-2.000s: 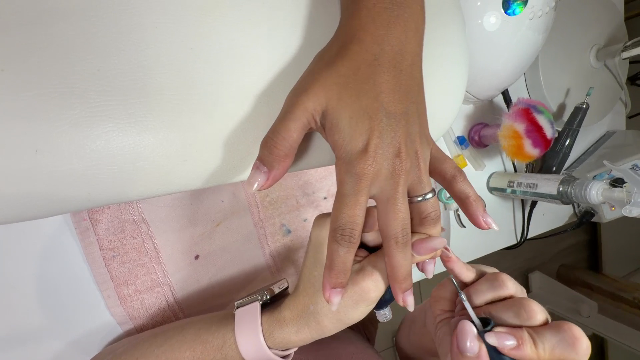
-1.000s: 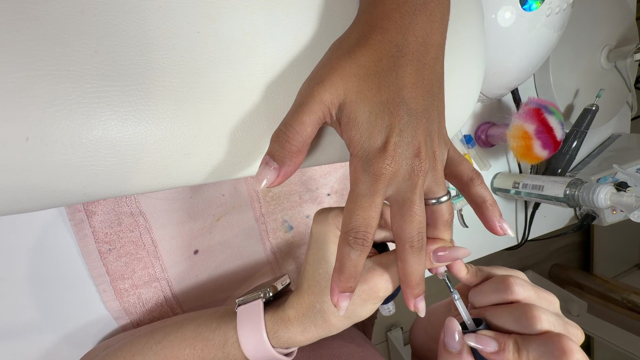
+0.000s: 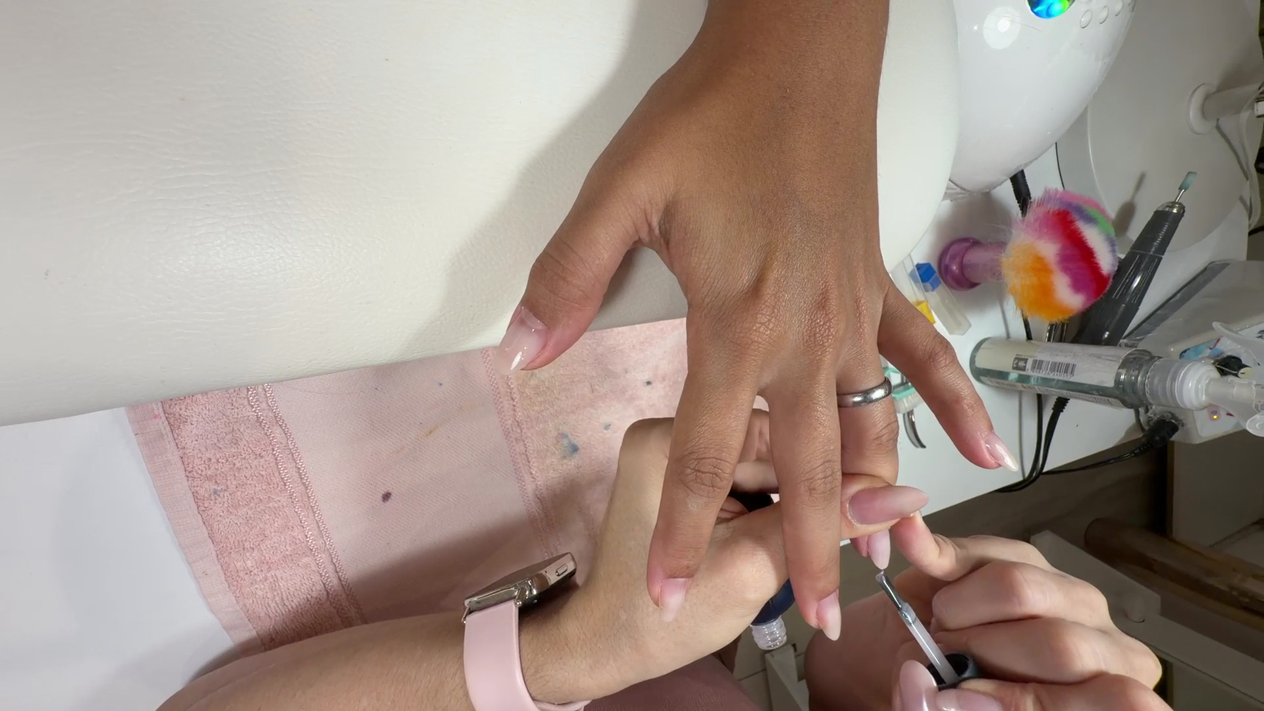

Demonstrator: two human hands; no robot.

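My left hand (image 3: 691, 553), with a smartwatch (image 3: 521, 583) on a pink band at its wrist, reaches under another person's spread hand (image 3: 790, 207). Its thumb and fingers grip that person's ring finger (image 3: 869, 434), which bears a silver ring (image 3: 864, 395). A dark polish bottle with a clear threaded neck (image 3: 769, 633) is held in my left palm, mostly hidden. My right hand (image 3: 1027, 612) pinches the black cap (image 3: 956, 670) of a nail polish brush (image 3: 918, 627). The bristles lie just off the tip of the ring fingernail (image 3: 879, 548). My right index fingertip touches my left thumbnail.
A white padded armrest (image 3: 247, 188) and a stained pink towel (image 3: 395, 474) lie beneath the hands. At the right are a white nail lamp (image 3: 1037, 89), a multicoloured fluffy brush (image 3: 1060, 255), a nail drill handpiece (image 3: 1136, 272), a clear pump bottle (image 3: 1062, 370) and black cables (image 3: 1047, 454).
My right hand has moved the polish brush slightly away from the ring fingernail, where its tip was one second ago. My left hand keeps its hold on the finger.
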